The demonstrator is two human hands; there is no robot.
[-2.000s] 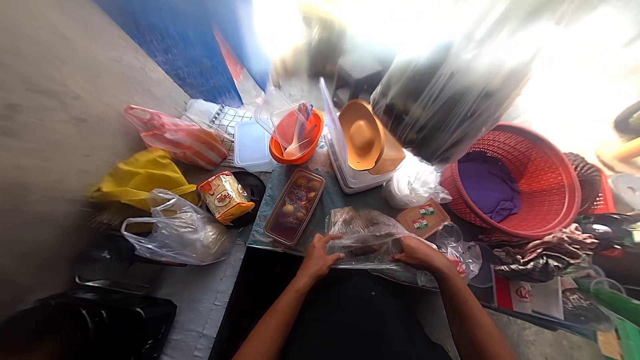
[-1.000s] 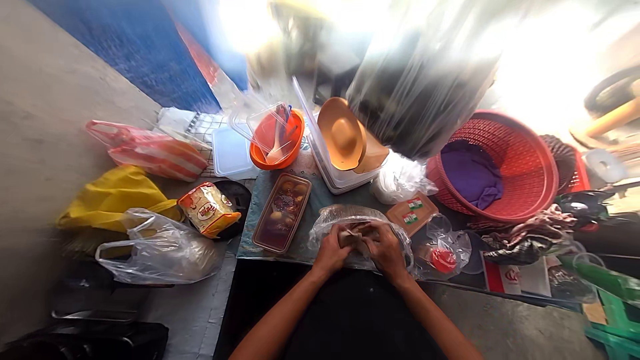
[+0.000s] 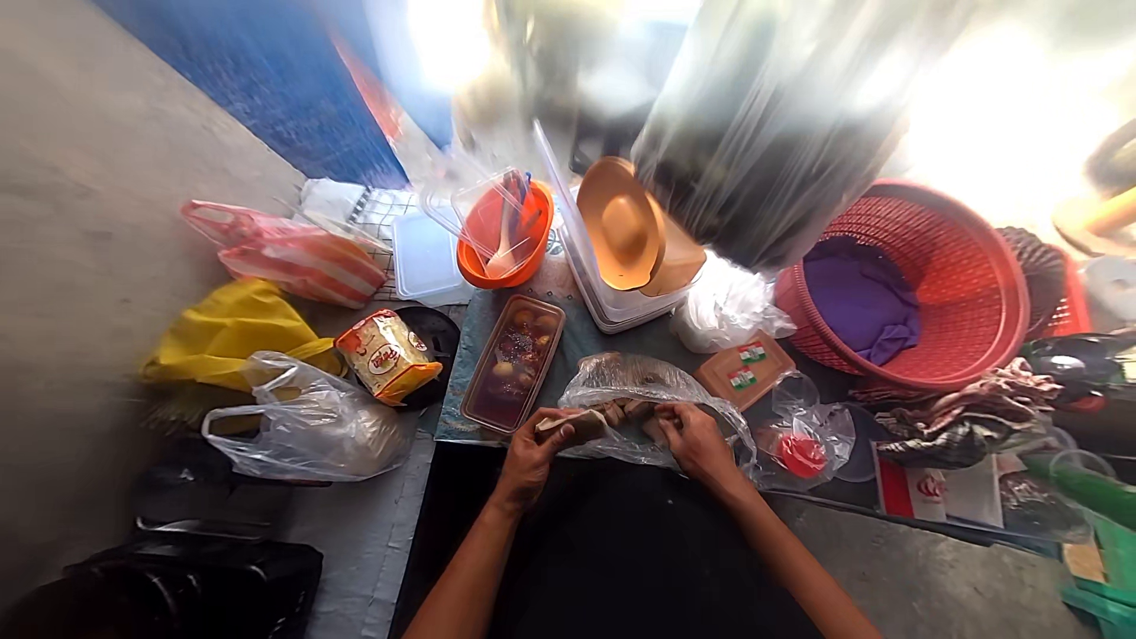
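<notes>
At the table's near edge lies a clear plastic bag [image 3: 635, 377] with brown pieces inside, its mouth spread wide. My left hand [image 3: 532, 453] grips a flat brown piece [image 3: 575, 429] with a pale edge, over the bag's left side. My right hand [image 3: 697, 439] is at the bag's right part, its fingertips pinched together; whether they hold the film or a piece cannot be told. Left of the bag is a rectangular plastic tray of round items in dark liquid [image 3: 515, 364]. A brown box with small stickers [image 3: 744, 371] touches the bag's upper right.
Behind stand an orange bowl [image 3: 506, 232] with utensils and stacked containers with a tan plastic scoop [image 3: 621, 222]. A red basket [image 3: 963, 284] holding purple cloth [image 3: 861, 297] is at right. Bread in a wrapper [image 3: 388, 357], a clear bag [image 3: 311, 426] and a yellow bag [image 3: 235, 337] lie at left.
My hands were together over the bag one second ago and are now apart. A brown piece now shows plainly in my left hand. The bag's mouth lies wider.
</notes>
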